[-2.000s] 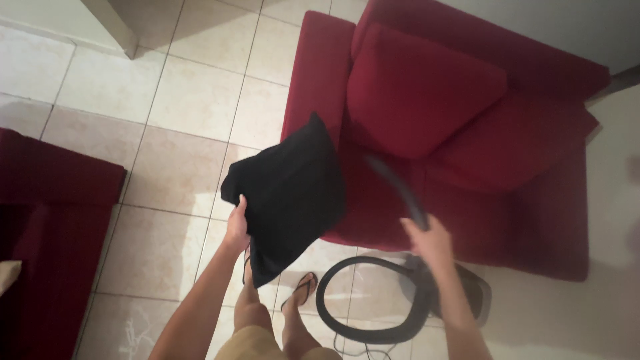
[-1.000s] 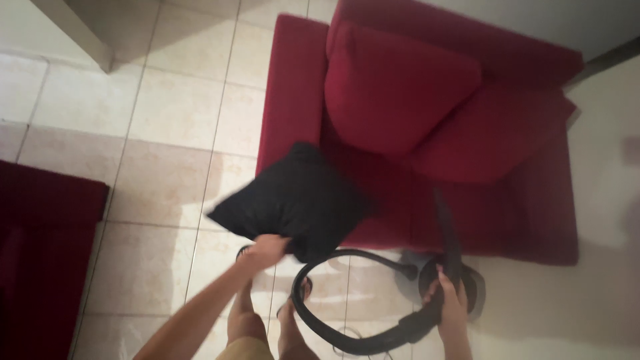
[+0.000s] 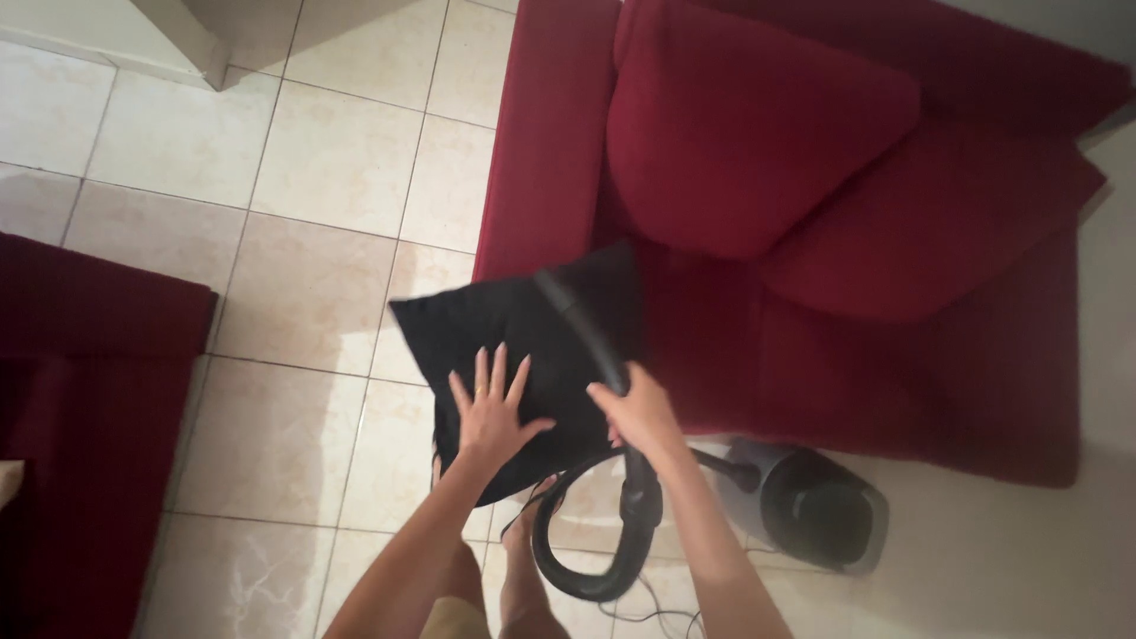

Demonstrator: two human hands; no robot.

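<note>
A black cushion (image 3: 559, 355) lies beneath my hands, over the near left corner of a red sofa's seat. Flat on its fabric rests my left hand (image 3: 493, 413), fingers spread, with a ring on one finger. My right hand (image 3: 637, 410) is closed around the handle of a vacuum cleaner's black wand (image 3: 581, 324), whose end lies over the cushion's upper right part. From that handle the black corrugated hose (image 3: 612, 577) loops down and back to the canister vacuum cleaner (image 3: 803, 501) on the floor. What supports the cushion's left side is hidden.
The red sofa (image 3: 546, 151) carries two large red back cushions (image 3: 754, 133). Another dark red sofa (image 3: 98, 355) stands at the left. A thin cord (image 3: 657, 612) lies on the tiled floor (image 3: 293, 293) near my feet. A pale wall end (image 3: 191, 44) juts in at top left.
My left hand has let go of the cushion's edge and now lies spread on its face. The wand in my right hand has swung left, from beside the cushion to over it.
</note>
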